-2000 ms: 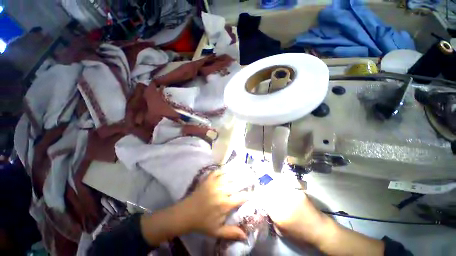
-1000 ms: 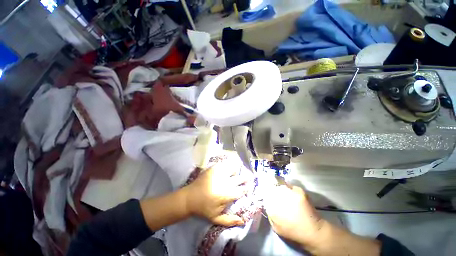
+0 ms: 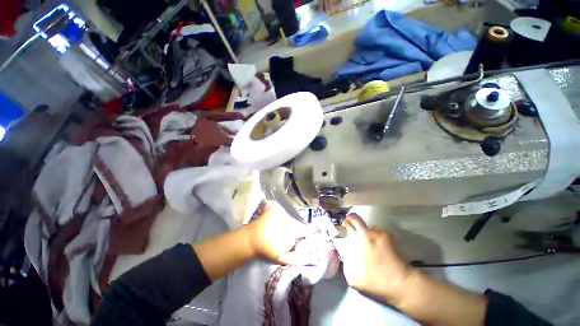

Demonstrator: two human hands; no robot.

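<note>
The cream sewing machine head (image 3: 407,146) lies across the right side. A white tape roll (image 3: 278,130) with a brown core stands over its left end, and a white strip hangs down toward the needle area (image 3: 327,213). My left hand (image 3: 280,239) holds the pale knit piece (image 3: 241,286) with brown-red edges just left of the needle. My right hand (image 3: 372,258) is beside the needle on the right, its fingertips close to the presser foot. Glare washes out the fingers and cloth there, so I cannot tell what the right fingers grip.
A large heap of brown-red and pale knit pieces (image 3: 130,169) lies at left. A tape measure (image 3: 486,205) is on the machine's front. A dark tool (image 3: 480,226) lies right of the needle. Blue cloth (image 3: 397,51), a yellow-green spool (image 3: 374,90) and dark thread cones (image 3: 490,48) are behind.
The view has shifted right, so the machine and tape roll sit further left. The brown-edged cloth has moved and hangs more toward me below the left hand. The right hand's fingers are nearer the presser foot.
</note>
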